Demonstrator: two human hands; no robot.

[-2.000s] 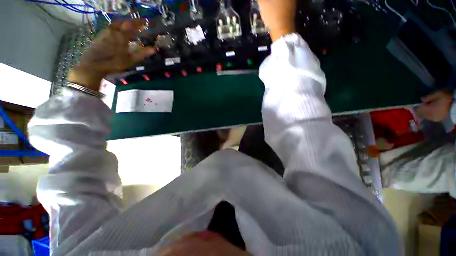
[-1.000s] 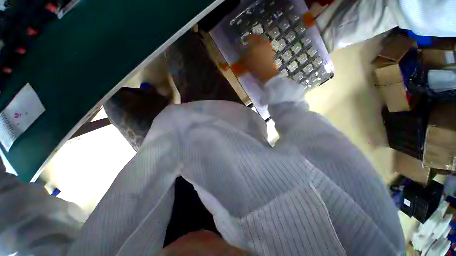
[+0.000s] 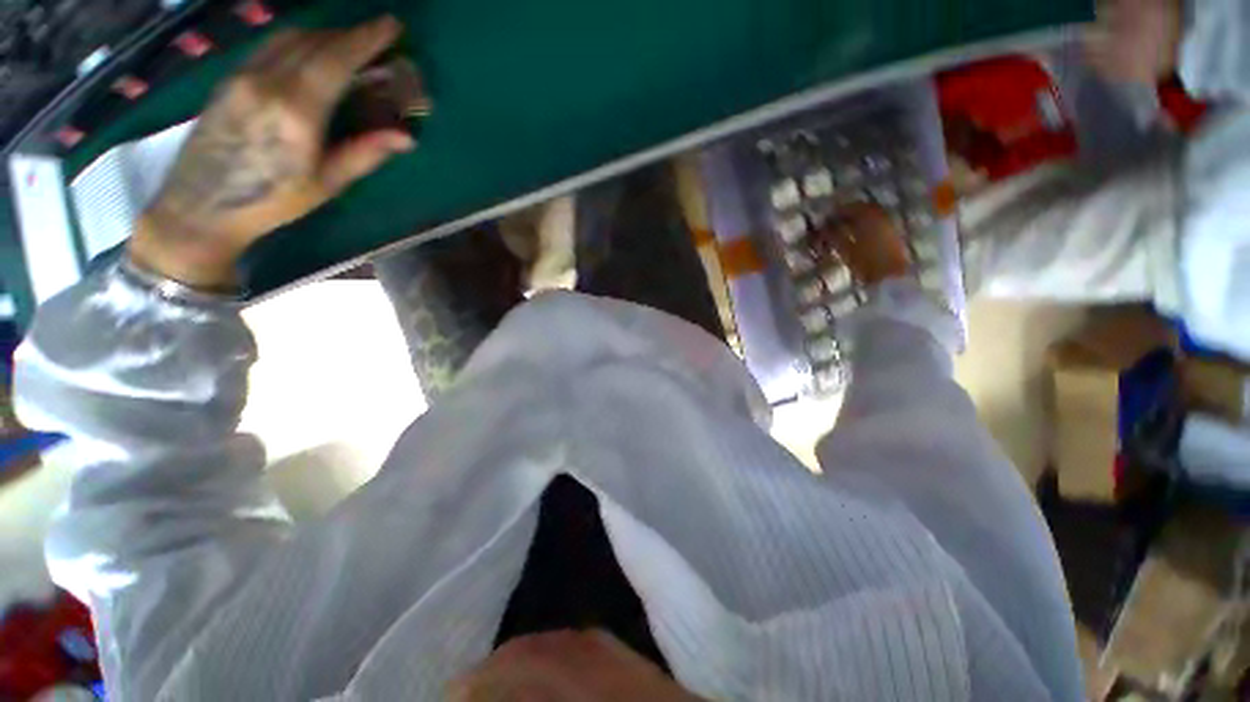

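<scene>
My left hand [image 3: 240, 172] is over the green bench [image 3: 548, 96] at the upper left, thumb and fingers apart. A dark, blurred shape shows between them; I cannot tell whether it is held. A white printed sheet [image 3: 117, 192] lies partly under this hand. My right hand [image 3: 866, 244] is blurred, low over or in the tray [image 3: 770, 329] beside my lap. The tray has a pale purplish rim and silvery-white pieces in a grid. Whether the right fingers hold a piece cannot be seen.
The black fixture row [image 3: 158, 69] with red dots crosses the upper left corner. A white strip [image 3: 45, 226] lies at the left bench edge. Another person's sleeve [image 3: 1056, 233] reaches towards the tray's right side, near red material [image 3: 1008, 117]. Cardboard boxes [image 3: 1090, 425] stand at the lower right.
My right hand left the fixtures and stays at the tray. My left hand, out of view one second ago, shows again over the bench. The view has swung back leftward.
</scene>
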